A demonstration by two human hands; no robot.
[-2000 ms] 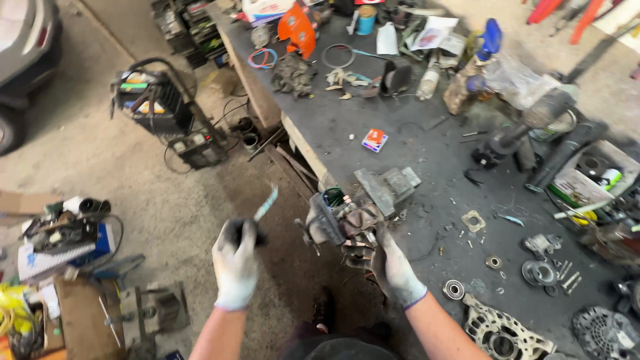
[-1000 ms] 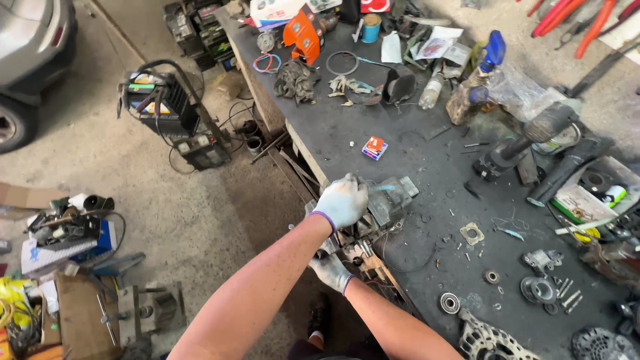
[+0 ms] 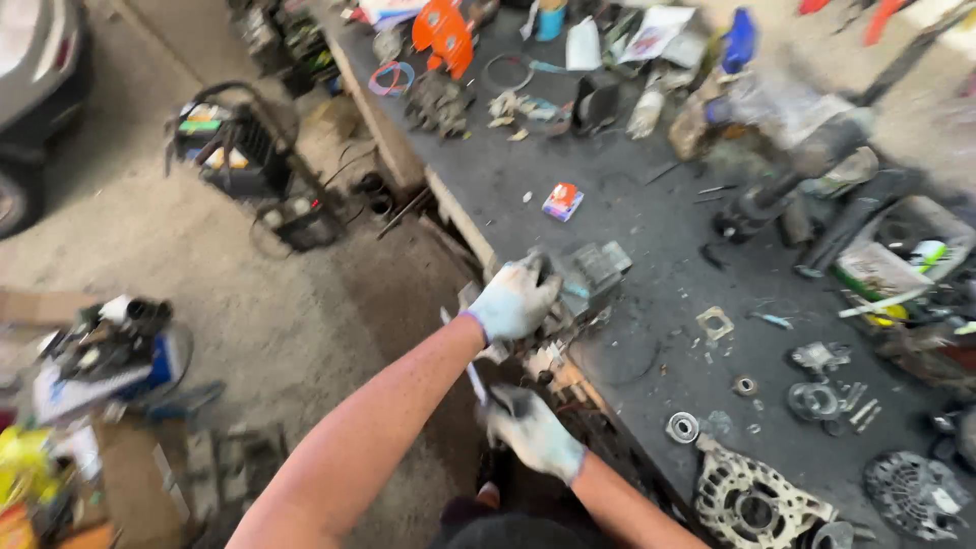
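Observation:
Both hands wear white gloves with dark, soiled fingers. My left hand (image 3: 512,299) is at the near side of a grey metal bench vise (image 3: 595,276) on the bench edge. Its fingers are curled over a dark part by the jaws; whether they grip it is unclear. Below it, my right hand (image 3: 537,436) is closed around the lower end of a thin, light-coloured bar (image 3: 474,374), which slants up behind my left wrist. A small orange and white box (image 3: 563,201) lies beyond the vise.
An alternator housing (image 3: 755,499), a bearing (image 3: 682,428) and small metal parts lie at the bench's right. Farther back are a dark power tool (image 3: 785,183), an open plastic container (image 3: 907,259) and an orange part (image 3: 444,36). A wheeled charger (image 3: 236,156) stands on the floor.
My left hand, out left of the vise two seconds ago with a thin light-coloured thing, is now at the vise. My right hand has moved from beside the vise to below it.

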